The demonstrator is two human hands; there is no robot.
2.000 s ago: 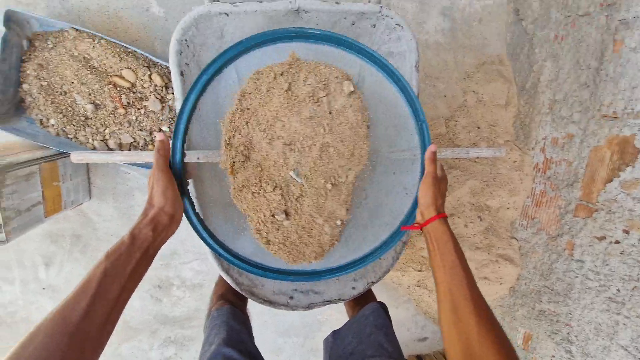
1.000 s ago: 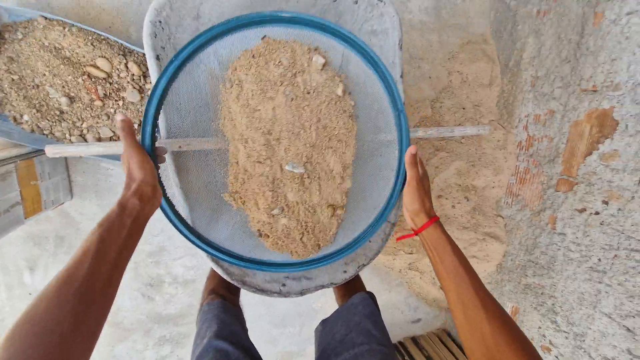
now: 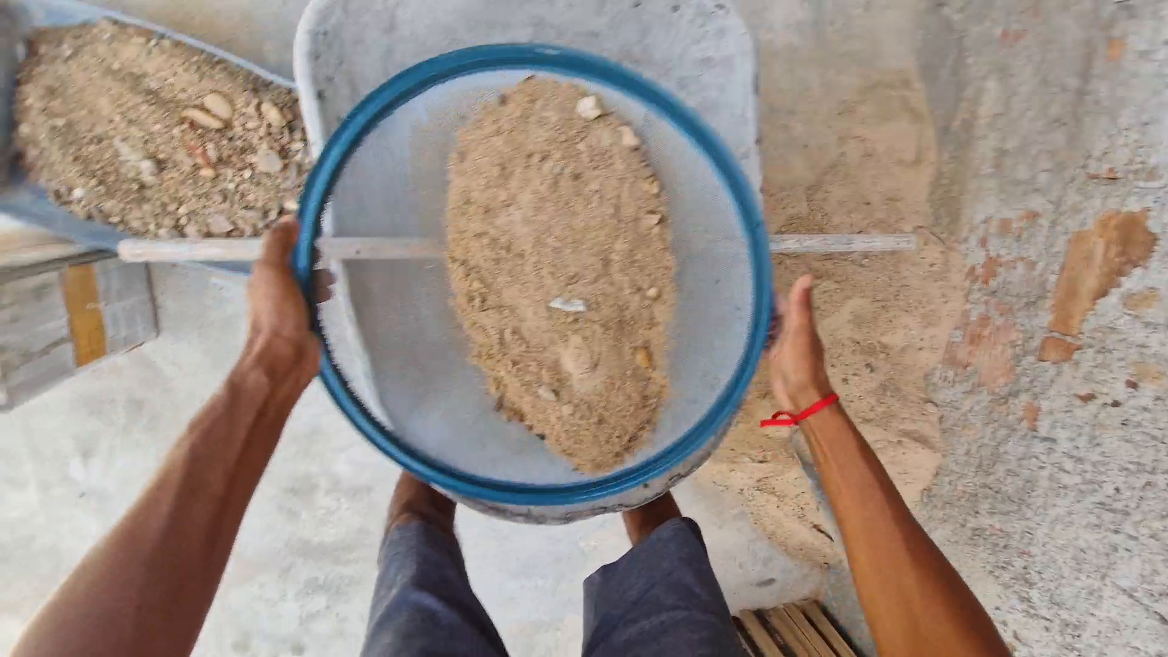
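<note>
A round sieve with a blue rim (image 3: 538, 57) and fine mesh is held level over a grey tub (image 3: 639, 27). On its mesh lies an oblong heap of sand (image 3: 557, 228) with small stones and a pale chip. My left hand (image 3: 285, 315) grips the rim at the left, thumb on the outside and fingers partly hidden beneath. Against the right side of the rim rests my right hand (image 3: 797, 351), thumb raised off it, fingers mostly hidden behind; a red string is on the wrist. A wooden stick (image 3: 844, 243) runs across the tub under the sieve.
At the upper left, a metal container (image 3: 205, 46) holds gravel (image 3: 155, 137). Below it stands a box with a yellow-brown strip (image 3: 128, 306). Sand (image 3: 858, 338) lies on the floor at the right, by a rough wall (image 3: 1095, 438). Wooden slats (image 3: 794, 630) are near the bottom.
The sieve has shifted from side to side over the tub, and the heap on it has changed shape. My right thumb, on the rim two seconds ago, now stands away from it.
</note>
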